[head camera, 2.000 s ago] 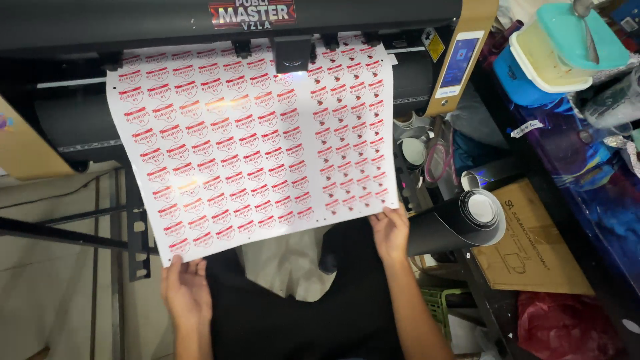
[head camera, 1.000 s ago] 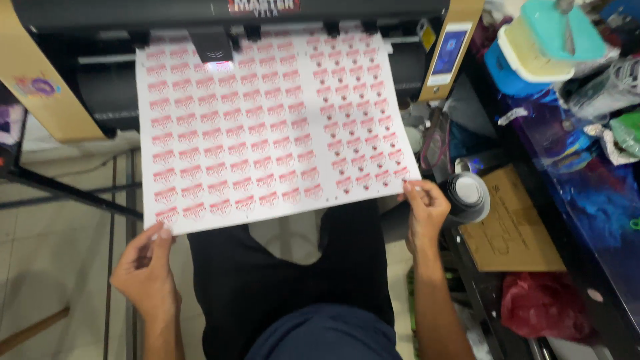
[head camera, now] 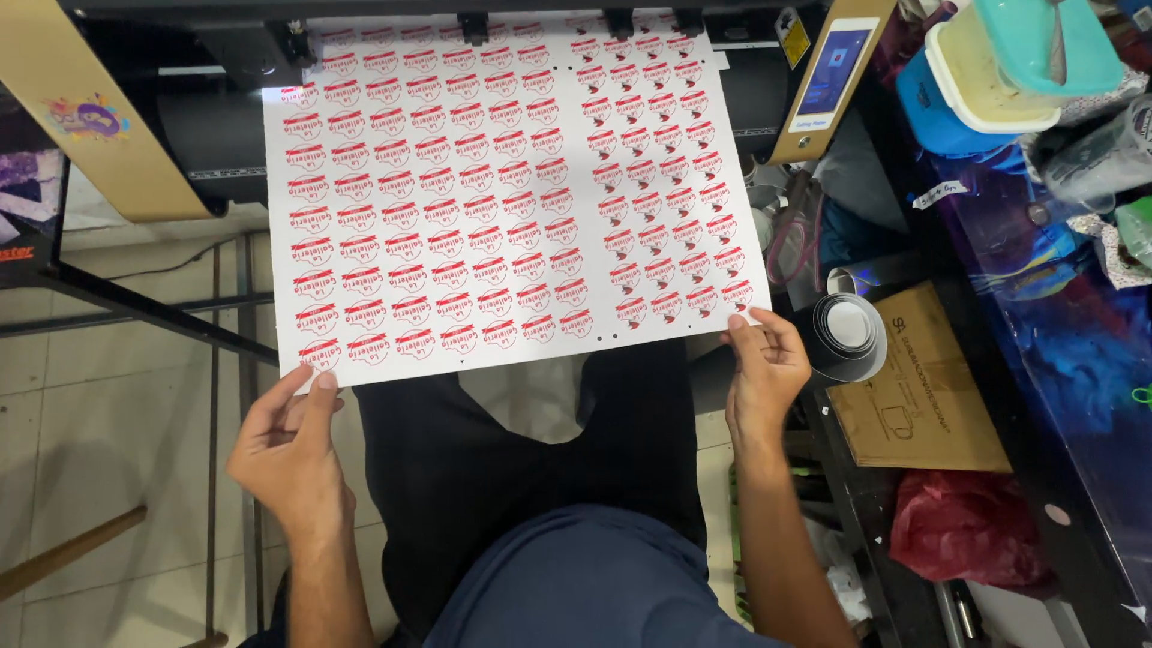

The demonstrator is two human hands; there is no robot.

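A white sheet of printed stickers (head camera: pixel 450 207), with rows of red logos, lies across the bed of a cutting plotter (head camera: pixel 225 135) and hangs over its front toward me. My left hand (head camera: pixel 297 432) pinches the sheet's near left corner between thumb and fingers. At the near right corner, my right hand (head camera: pixel 765 369) grips the edge the same way. The plotter's carriage (head camera: pixel 256 54) is at the left, over the sheet's far left edge, with a violet light beneath it. Pinch rollers (head camera: pixel 472 29) sit along the far part of the sheet.
To the right stand a rolled dark sheet material (head camera: pixel 846 328), a cardboard box (head camera: pixel 918 387), a red plastic bag (head camera: pixel 963 531) and pink-handled scissors (head camera: pixel 796 238). Plastic food containers (head camera: pixel 981 81) rest on the table at upper right. Black stand bars (head camera: pixel 162 310) cross the left side.
The carriage has moved left, from near the sheet's middle to its left edge. Both hands stay at the near corners. The view has shifted.
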